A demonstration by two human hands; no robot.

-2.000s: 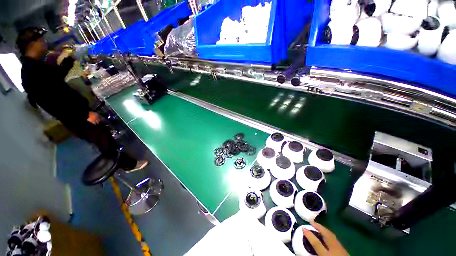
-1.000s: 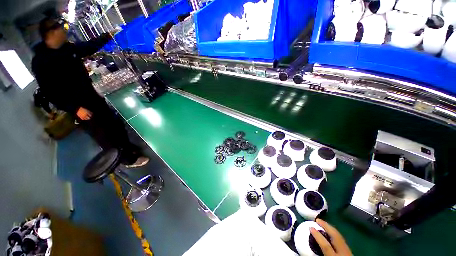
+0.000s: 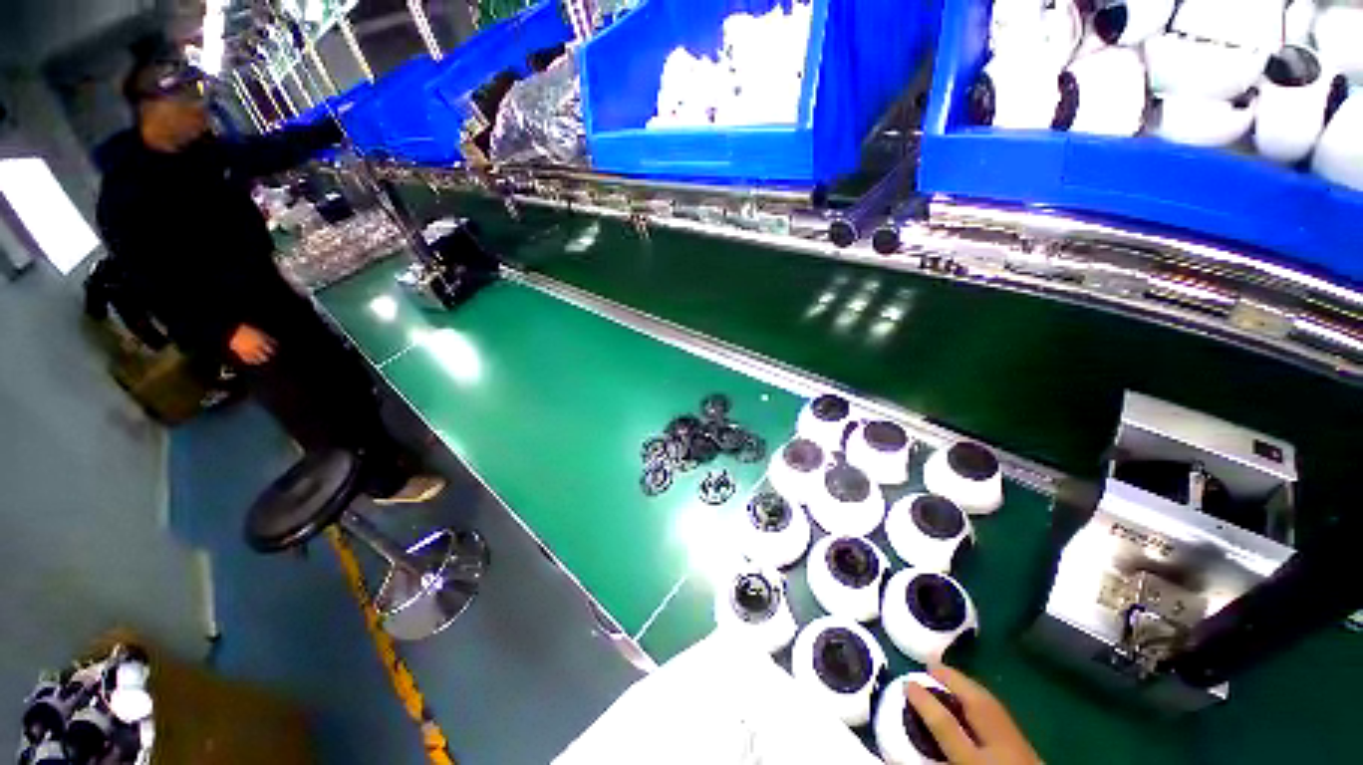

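Note:
White rounded housings with dark round centres (image 3: 852, 578) stand grouped in rows on the green mat. My right hand (image 3: 975, 720) is at the bottom edge, partly cut off, its fingers on the nearest white housing (image 3: 892, 725) and over its dark centre. A white sleeve (image 3: 718, 710) shows at the bottom; my left hand is out of the picture. Black rings (image 3: 700, 441) lie in a loose pile left of the housings. Two front-left housings (image 3: 755, 598) show a spoked black ring inside.
A grey metal screw feeder (image 3: 1166, 553) stands on the right, with a dark blurred shape (image 3: 1286, 620) over its edge. Blue bins (image 3: 703, 150) holding white parts line the back. A person in dark clothes (image 3: 224, 254) stands at left near a stool (image 3: 304, 501).
The nearest housing and my right hand shifted slightly up-right, then back down-left. The person at left has moved nearer the bench and reaches an arm toward the bins.

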